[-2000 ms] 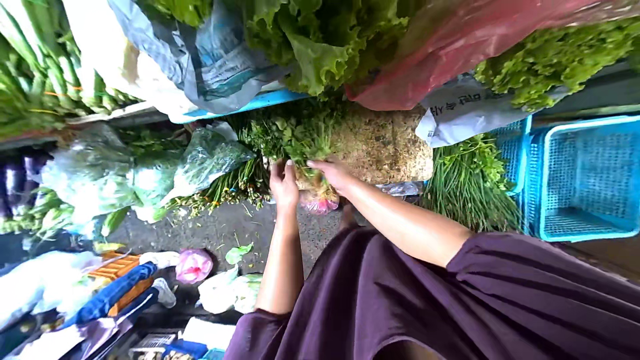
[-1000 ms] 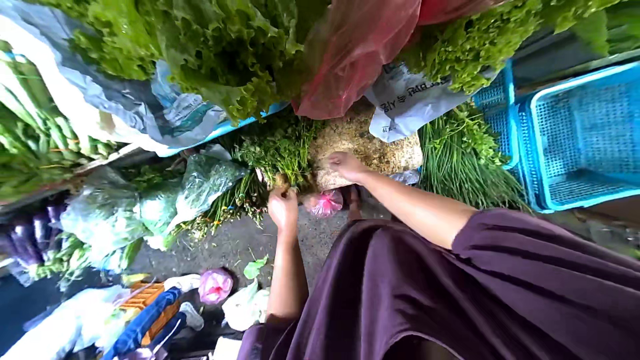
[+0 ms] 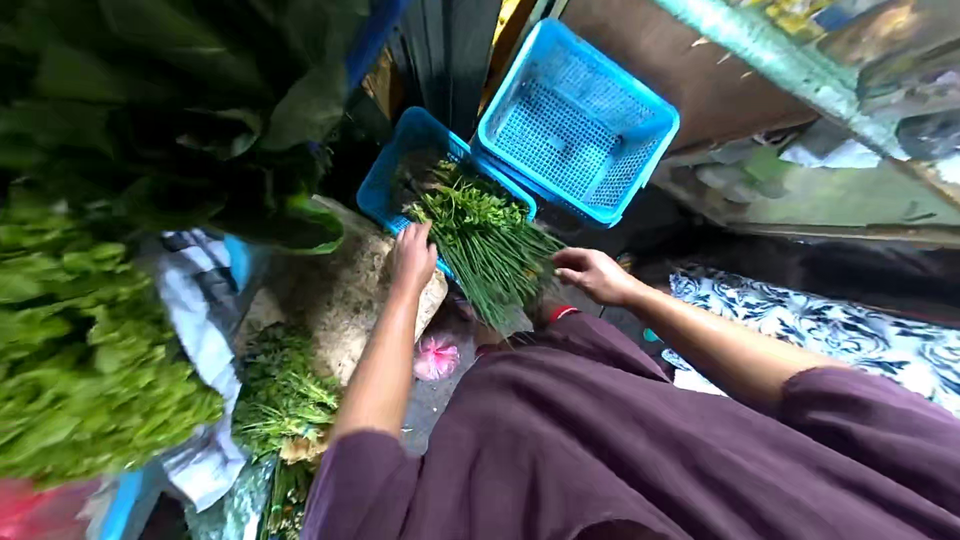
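A pile of long green stalks with leafy tops lies in and over the edge of a blue plastic basket, with clear plastic around its lower end. My left hand is at the pile's left side, by the basket's near rim; whether its fingers hold anything cannot be told. Off the pile's right edge is my right hand, thumb and fingers curled close together near the stalks and plastic; its grasp is unclear. The worn, pale chopping surface lies left of my left forearm.
A second blue basket stands beyond the pile. Leafy lettuce and dark leaves crowd the left. A pink plastic bag lies on the floor. Bundled herbs are at lower left, patterned cloth at right.
The view has swung far toward the blue baskets. Both hands have moved from the herbs and chopping surface to either side of the long green stalks.
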